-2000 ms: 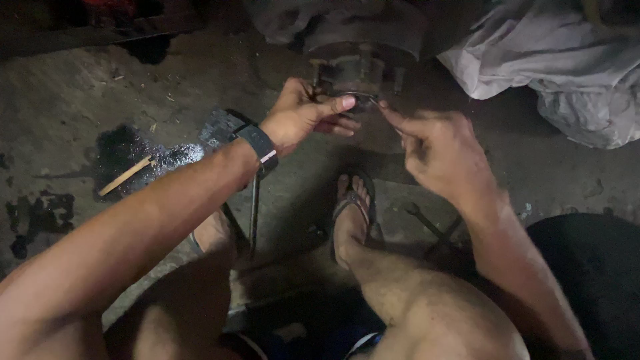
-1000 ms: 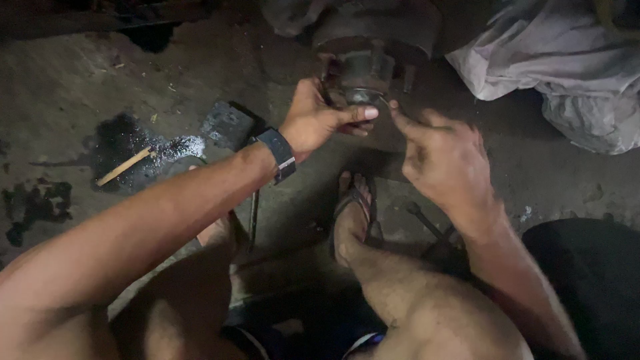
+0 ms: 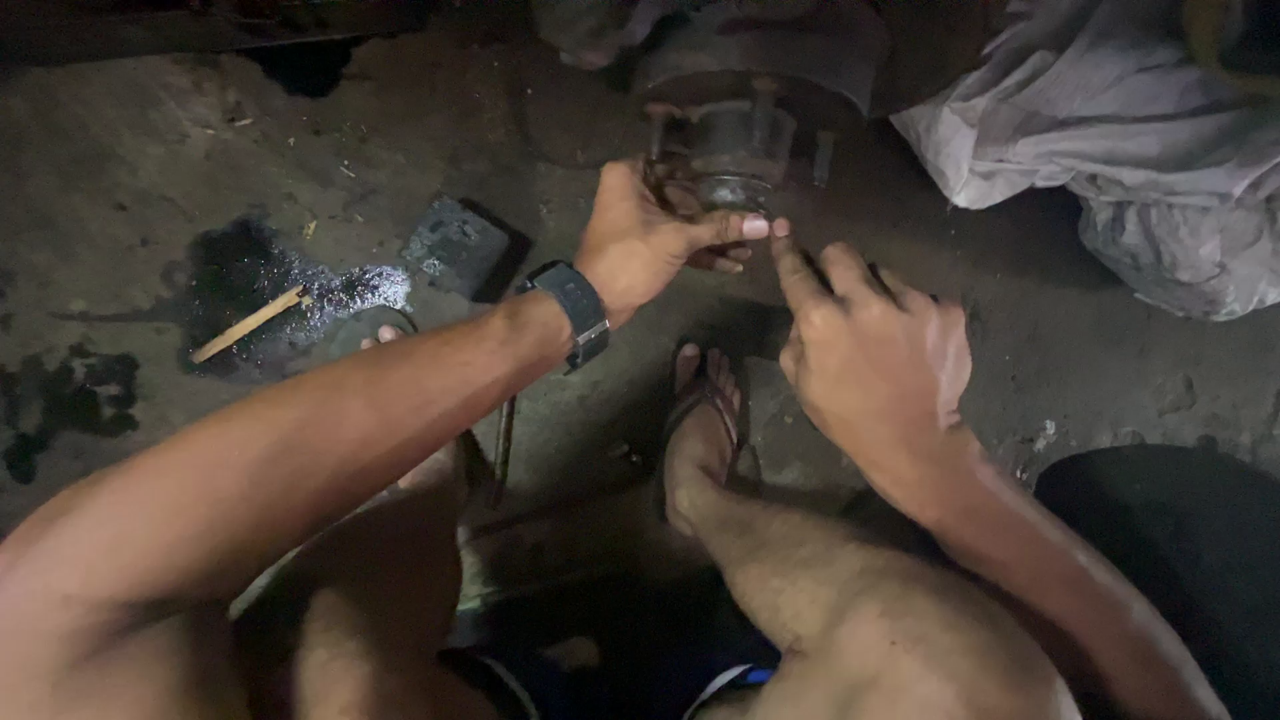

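A wheel hub with protruding studs (image 3: 745,135) shows dimly at the top centre, in front of a dark rounded part. My left hand (image 3: 655,235), with a dark watch on its wrist, is at the hub's lower left, its fingers curled around the rim and its thumb pointing right. Whether it grips the hub or a small part there cannot be told. My right hand (image 3: 870,320) is just right of and below it, index fingertip touching or nearly touching the left thumb tip, the other fingers curled. Nothing is plainly seen in the right hand.
A dark square block (image 3: 455,248) lies on the stained floor, left of my wrist. A wooden stick (image 3: 248,325) rests on a wet dark patch. A metal rod (image 3: 504,450) lies near my feet. Pale cloth or sacking (image 3: 1120,130) is at upper right, a dark round object (image 3: 1160,560) at lower right.
Both hands stay at the hub with small finger movements. The right index fingertip has come closer to the left thumb tip.
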